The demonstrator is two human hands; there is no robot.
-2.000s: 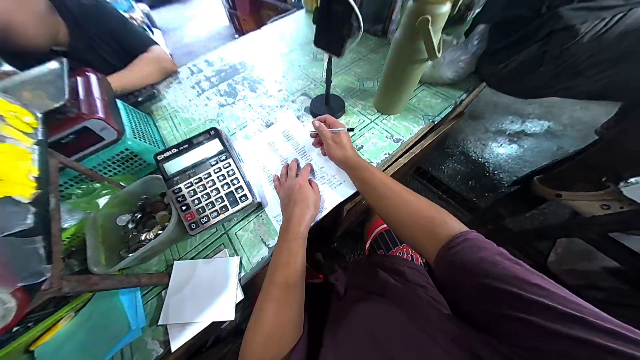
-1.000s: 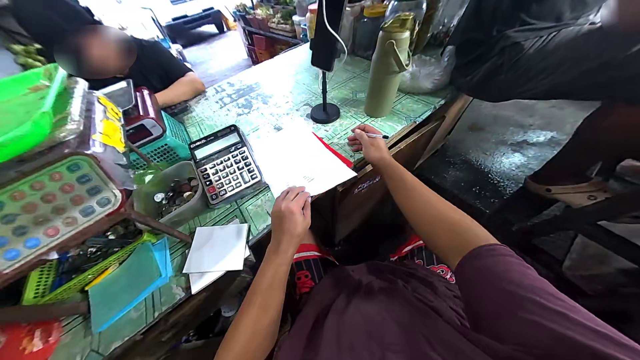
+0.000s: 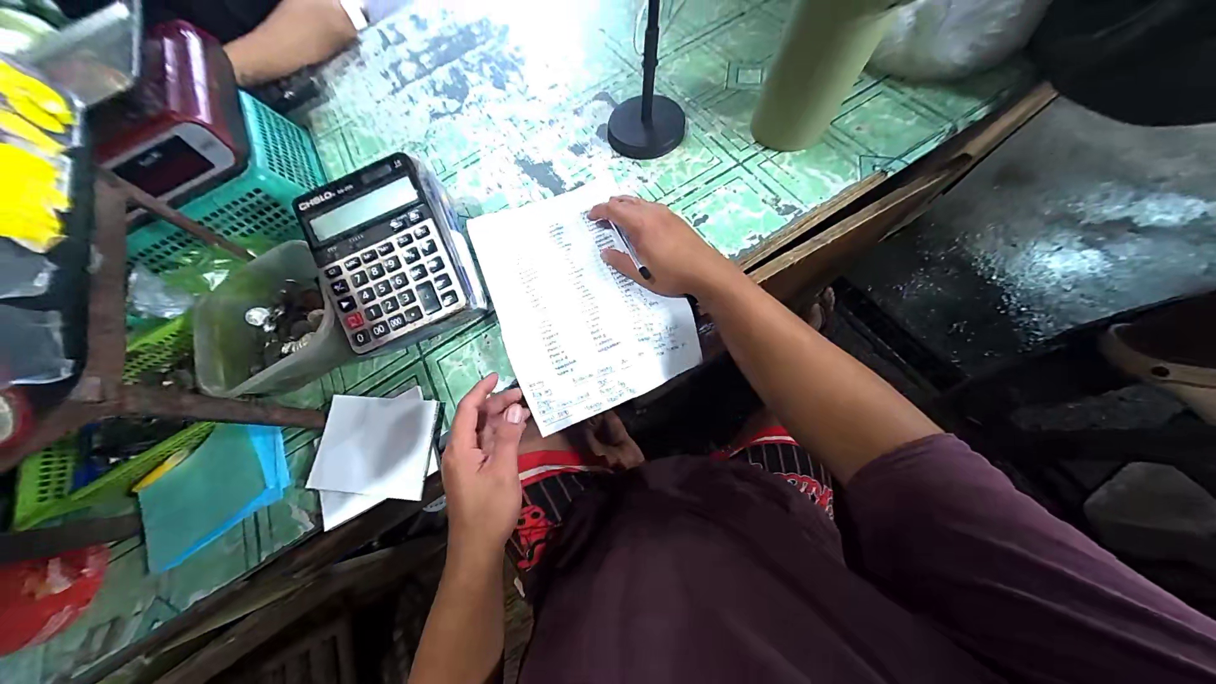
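A sheet of paper with handwriting (image 3: pixel 579 313) lies at the edge of the green table (image 3: pixel 532 123). My right hand (image 3: pixel 655 247) rests on its upper right part and holds a pen (image 3: pixel 631 249). At the sheet's lower left corner is my left hand (image 3: pixel 486 456), palm turned up and fingers loosely curled; whether it touches the corner is unclear. A desk calculator (image 3: pixel 389 256) stands left of the sheet. White paper squares (image 3: pixel 375 446) lie below the calculator, near my left hand.
A plastic tub of coins (image 3: pixel 271 323), a teal basket (image 3: pixel 275 142) and a blue-green folder (image 3: pixel 204 494) are at left. A round black stand (image 3: pixel 646 126) and an olive bottle (image 3: pixel 817 76) stand beyond the sheet. Another person's forearm (image 3: pixel 290 40) rests at top left.
My right hand has moved from beside the paper's right edge onto the sheet. My left hand has turned palm up at the lower left corner. The view has tilted down.
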